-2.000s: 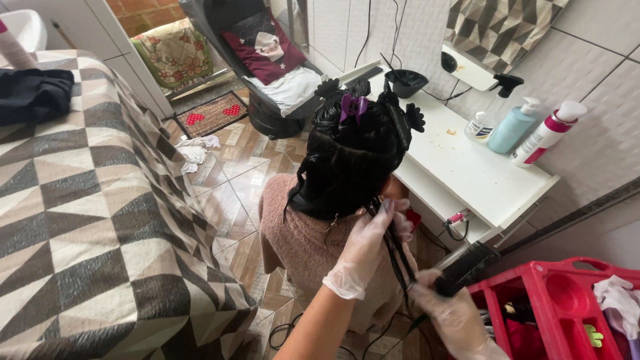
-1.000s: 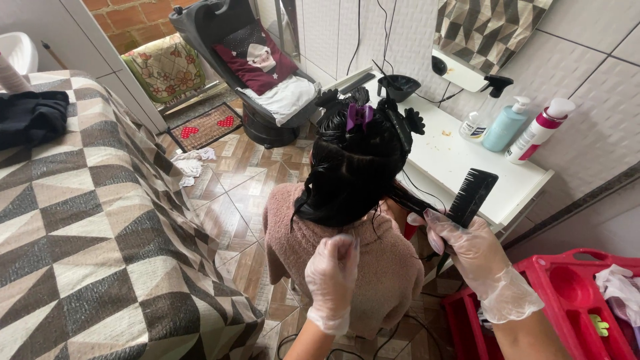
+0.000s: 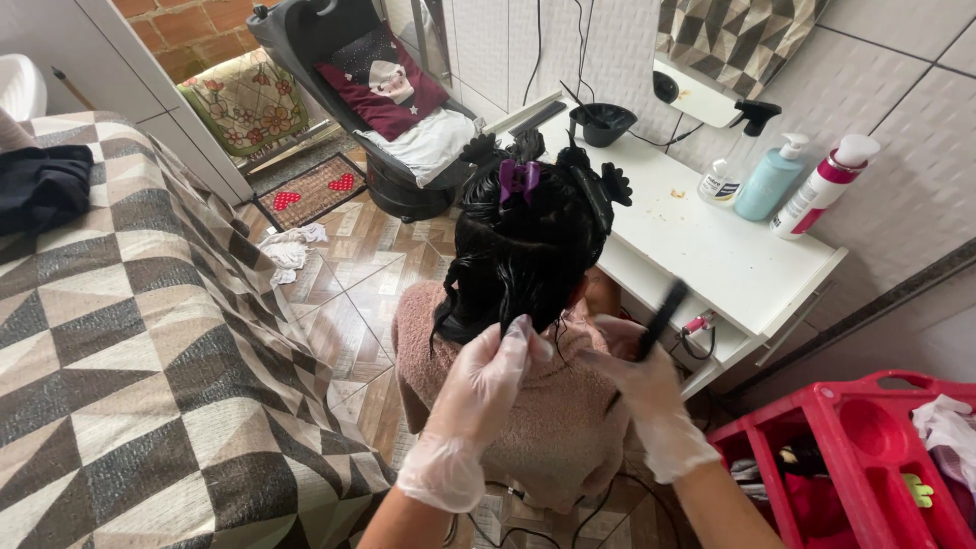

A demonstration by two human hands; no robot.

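Observation:
A seated person, seen from behind, has wet black hair sectioned with a purple claw clip and black clips on top. A pink fleece towel or garment covers the shoulders. My left hand, in a clear glove, pinches a lock of hair at the nape. My right hand, gloved too and blurred, grips a black comb to the right of the hair, near the shoulder.
A white table at the right bears a black tint bowl, a spray bottle and pump bottles. A red trolley stands lower right, a black wash chair behind, a draped patterned cloth at the left. Cables lie on the floor.
My left hand has moved up from the person's back to the hair at the nape. My right hand has come inward and lower with the comb, away from the lock it was holding out.

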